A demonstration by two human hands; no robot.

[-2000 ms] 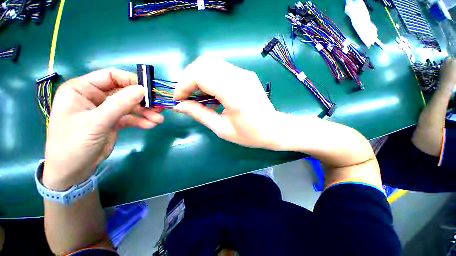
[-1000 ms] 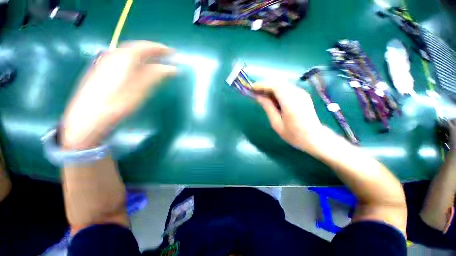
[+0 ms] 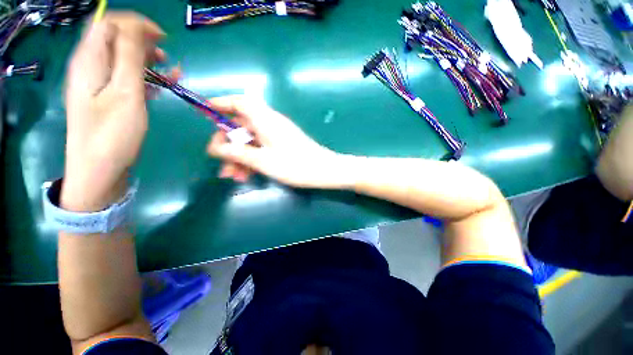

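A multicoloured wire harness (image 3: 182,92) stretches between my two hands above the green table. My right hand (image 3: 260,142) is closed around the end with the white band (image 3: 239,135). My left hand (image 3: 111,104), blurred and with a pale wristband, is at the harness's other end, at the upper left. Its fingers are curled at the wires; the connector there is hidden or too blurred to see.
The green table (image 3: 312,201) holds one separate harness (image 3: 416,104) and a harness pile (image 3: 461,62) at the right. Another harness (image 3: 257,10) lies at the top, and a tangled heap (image 3: 41,14) at the far left. A white item (image 3: 510,31) and another person's arm (image 3: 618,159) are at the right.
My left hand has come to the harness and moved up and left. My right hand, earlier holding the harness near its white connector, has moved left and now holds it at the white band.
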